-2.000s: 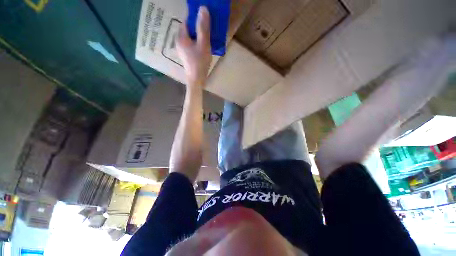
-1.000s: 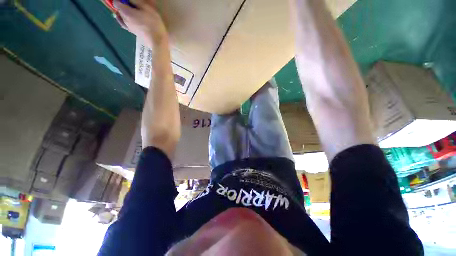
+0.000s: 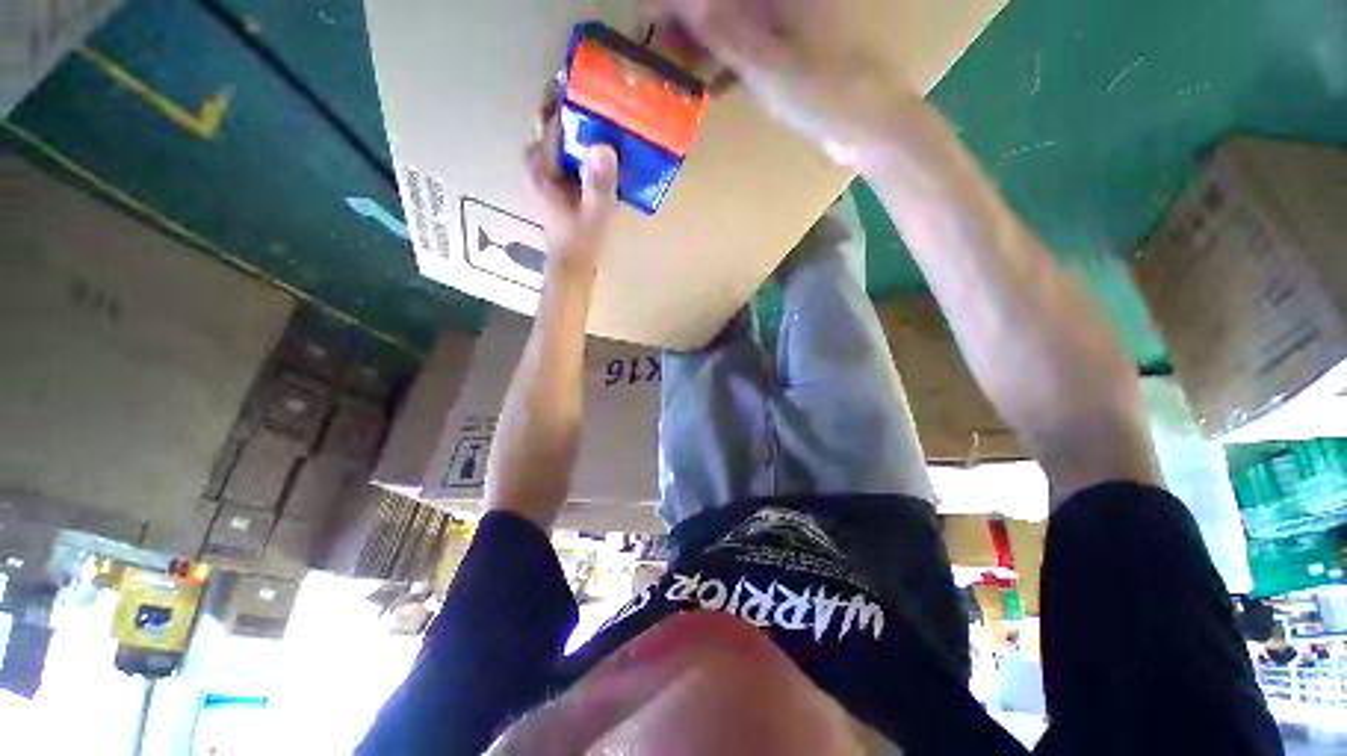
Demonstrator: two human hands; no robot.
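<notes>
A large brown master carton (image 3: 665, 266) fills the upper middle, with a wine-glass mark near its lower left corner. Its upper part is cut off by the picture's edge. My left hand (image 3: 576, 185) grips the blue and orange tape gun (image 3: 632, 121) over the carton, thumb on the blue body. My right hand (image 3: 753, 52) is blurred at the top edge, beside the tape gun's upper end. Its fingers are bent, and whether they hold tape cannot be seen.
A carton marked K16 (image 3: 621, 421) is behind my legs. Another carton (image 3: 1256, 281) stands at right on the green floor (image 3: 1019, 133). Large cartons (image 3: 126, 369) and small boxes (image 3: 273, 458) are at left. Green crates (image 3: 1300, 502) are at the right edge.
The carton's open flaps have been brought down since the earliest frame. The tape gun has come from the upper left to over the carton. My right hand has moved inward beside it.
</notes>
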